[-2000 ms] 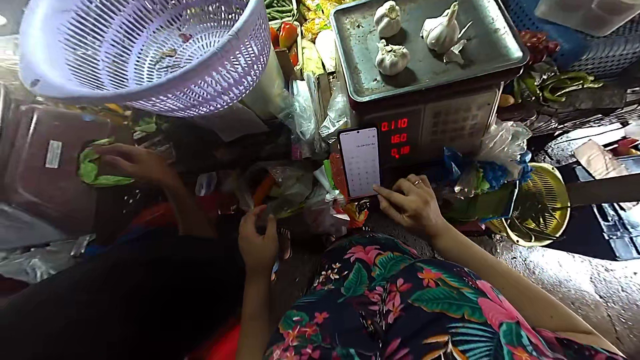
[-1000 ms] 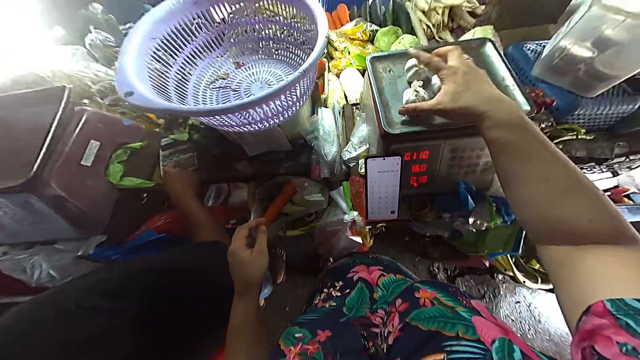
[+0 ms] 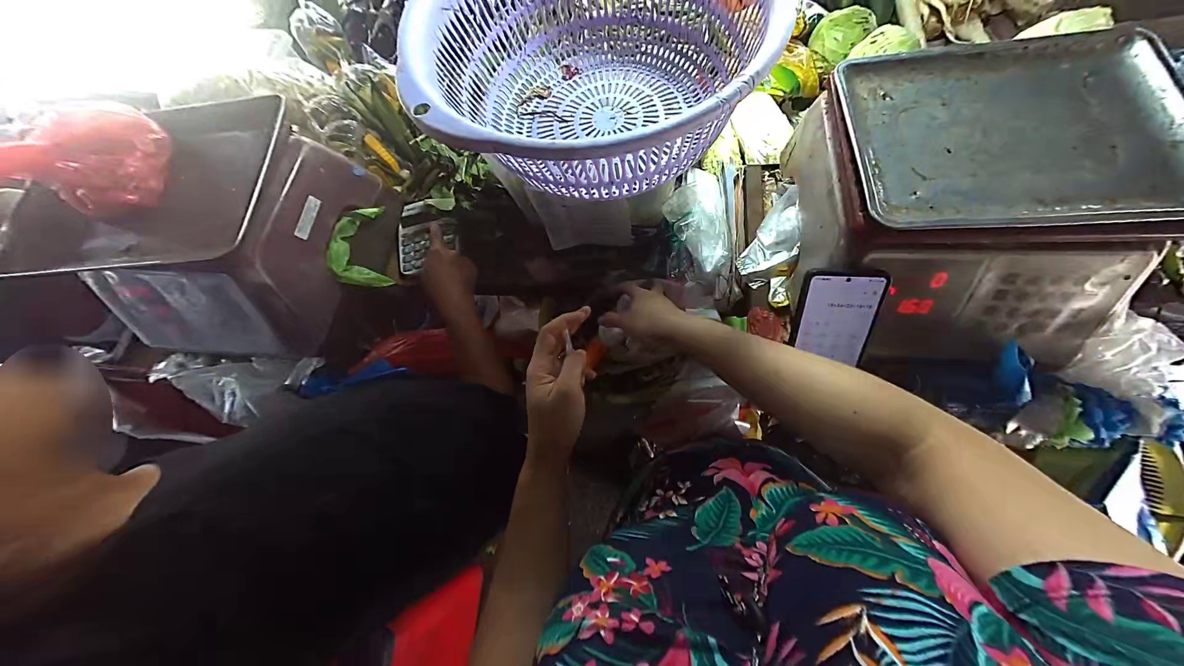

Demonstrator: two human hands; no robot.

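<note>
My left hand [image 3: 557, 384] is low in the middle, its fingers pinched on a bag edge, as far as can be seen. Close to it on the right, my right hand [image 3: 647, 314] reaches to the mouth of a clear plastic bag [image 3: 694, 407]; what its fingertips touch is hidden. Something orange [image 3: 595, 352], carrot-like, shows between the hands. A smartphone [image 3: 840, 317] with a calculator on its screen leans against the right weighing scale [image 3: 1017, 287]. That scale's metal tray [image 3: 1008, 129] holds nothing. No garlic bulb is visible.
A purple plastic basket [image 3: 592, 139] stands ahead, cabbages [image 3: 842, 35] beyond it. At left, a co-worker's hand [image 3: 449, 273] touches a calculator [image 3: 412, 242] beside a second scale [image 3: 277, 231] with a red plastic bag [image 3: 106, 157] on its tray. The co-worker's dark sleeve is close on my left.
My right hand has moved from the garlic on the scale tray down beside my left hand. The garlic is gone from the tray. The view has shifted left, and a red bag now shows there.
</note>
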